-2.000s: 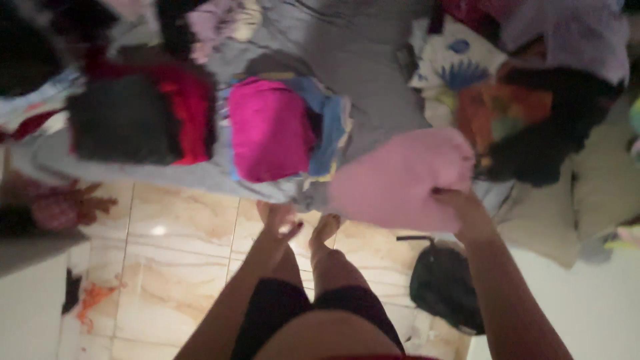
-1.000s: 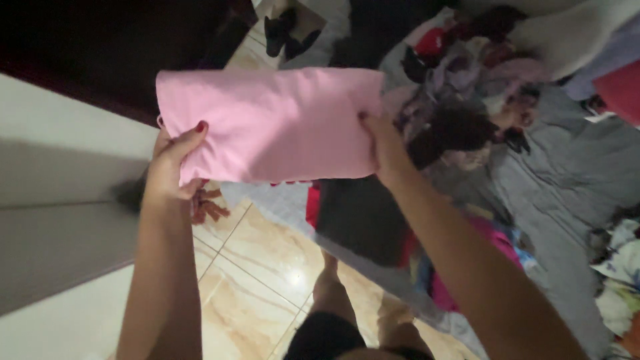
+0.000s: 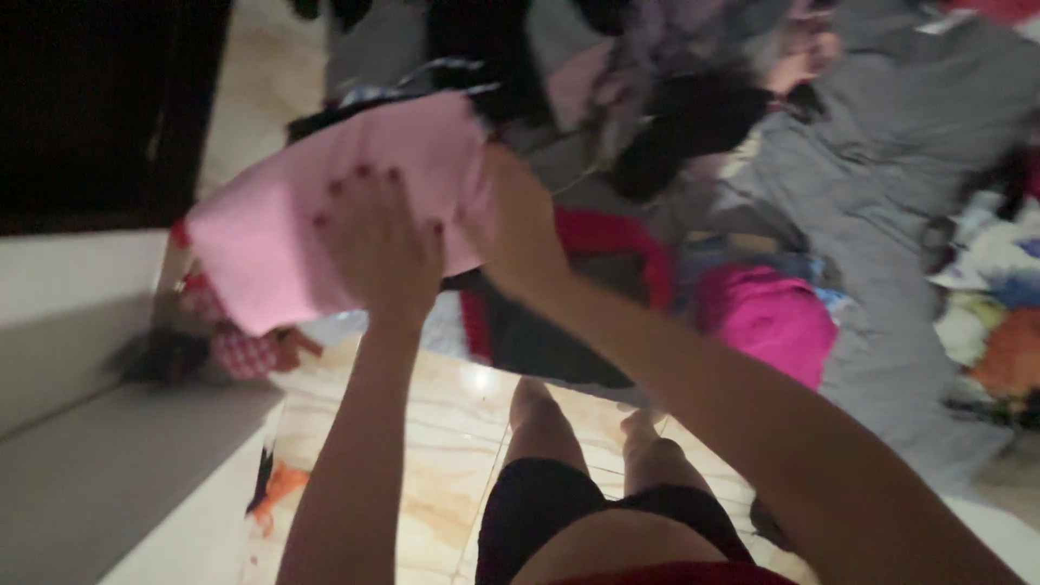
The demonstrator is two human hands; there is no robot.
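A folded pink cloth (image 3: 276, 219) lies at the upper left over other clothes at the bed's left end. My left hand (image 3: 382, 240) rests flat on top of it, fingers spread, palm down. At the cloth's right edge is my right hand (image 3: 516, 219), blurred; whether its fingers grip the edge cannot be told. Just right of the cloth sits a dark grey and red folded pile (image 3: 552, 325), partly behind my right forearm. Further right is a bright magenta folded garment (image 3: 764, 321) on top of bluish cloth.
A grey sheet (image 3: 886, 227) covers the bed, with loose dark and mauve clothes (image 3: 691, 122) at the back and a mixed heap (image 3: 1007, 325) at right. A dark piece of furniture (image 3: 97, 106) stands upper left. A checked red item (image 3: 244, 353) hangs near the bed's corner; an orange item (image 3: 280, 487) lies on the tiled floor.
The folded pink cloth, held up between both hands a second ago, is now down on the clothes at the left. My left hand has moved from its left edge onto its top.
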